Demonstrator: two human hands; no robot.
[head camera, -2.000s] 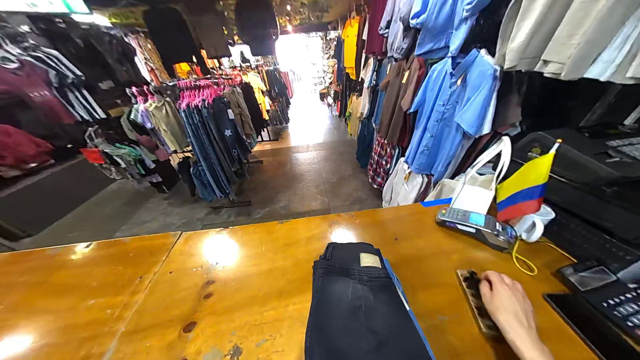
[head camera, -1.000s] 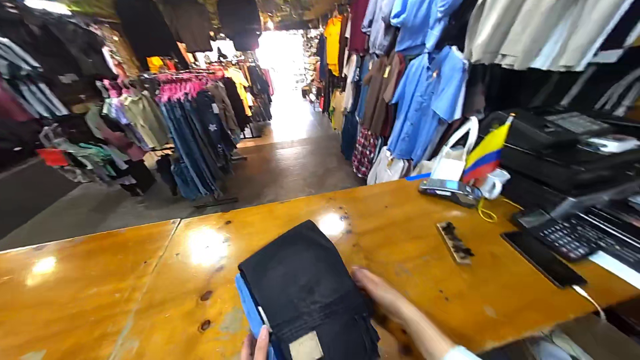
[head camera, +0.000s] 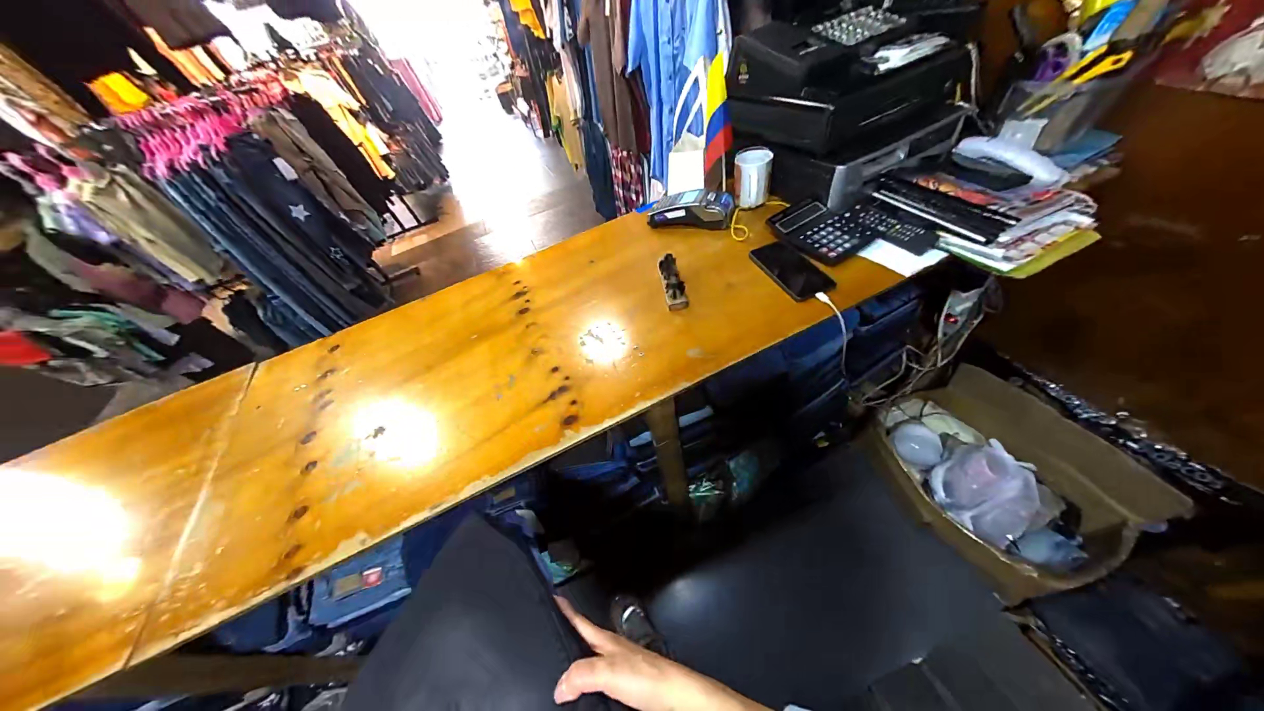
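Black folded trousers (head camera: 464, 622) are low in the head view, off the counter and in front of its near edge. My right hand (head camera: 632, 671) is at their right edge, fingers against the cloth; the thumb points left over it. My left hand is not visible. On the wooden counter (head camera: 464, 365) lies a small wooden block with dark fittings (head camera: 672, 281). A black phone (head camera: 790, 271) with a white cable lies to the right of it.
Folded jeans (head camera: 360, 591) are stacked on a shelf under the counter. A card terminal (head camera: 691, 208), a calculator (head camera: 825, 231) and a printer (head camera: 839, 99) stand at the far end. A cardboard box with plastic bags (head camera: 1136, 494) sits on the floor at right.
The black trousers have left the counter top, where they lay a second ago, and are now in front of its near edge. My left hand has gone out of view. The view has swung right and down.
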